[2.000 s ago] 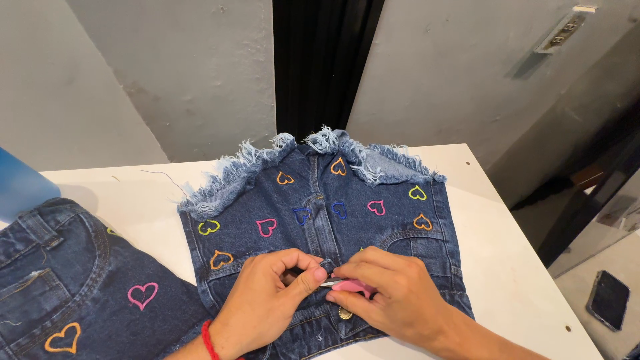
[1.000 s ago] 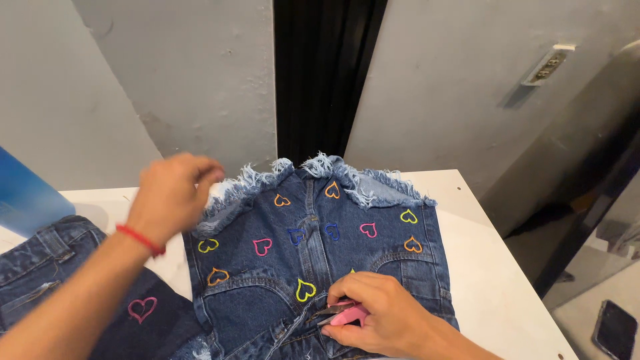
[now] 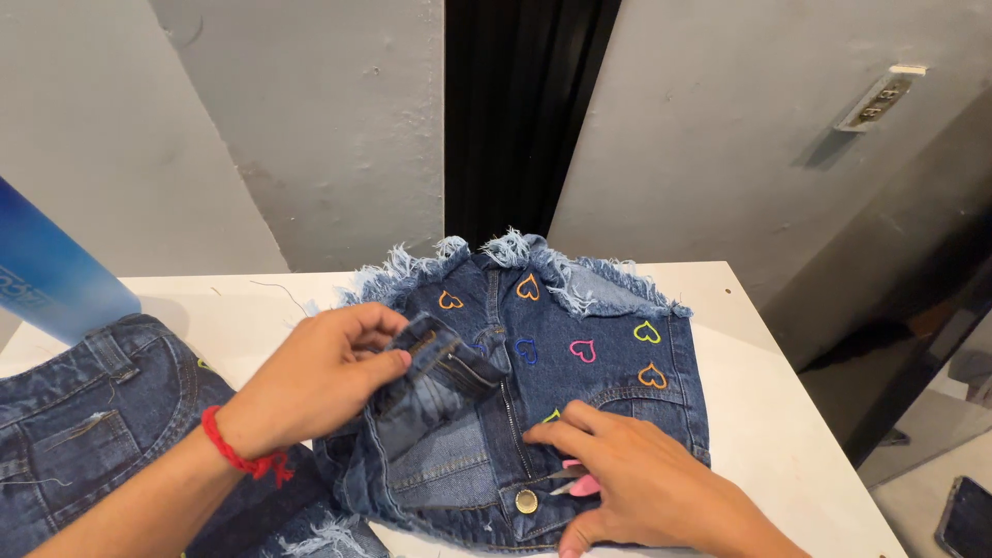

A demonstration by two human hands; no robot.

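Denim shorts with embroidered hearts and frayed hems (image 3: 612,333) lie on a white table, hems pointing away from me. My left hand (image 3: 333,372), with a red cord bracelet (image 3: 236,446) on its wrist, pinches the waistband end of the fly's left flap. That flap is folded back, so the inner pocket cloth and the zipper (image 3: 511,426) show. My right hand (image 3: 620,473) holds small pink-handled scissors or snips (image 3: 580,480) against the palm, beside the metal button (image 3: 526,501). Its fingertips rest on the denim.
A second pair of heart-embroidered denim shorts (image 3: 85,434) lies at the left, beside a blue bottle or container (image 3: 62,271). Loose threads lie on the white table (image 3: 767,434). Grey wall panels (image 3: 333,116) stand behind. A phone (image 3: 969,515) is at the lower right.
The fly was closed over two seconds ago and is now spread apart. My left hand, raised off the shorts one second ago, has come down and taken hold of the waistband end.
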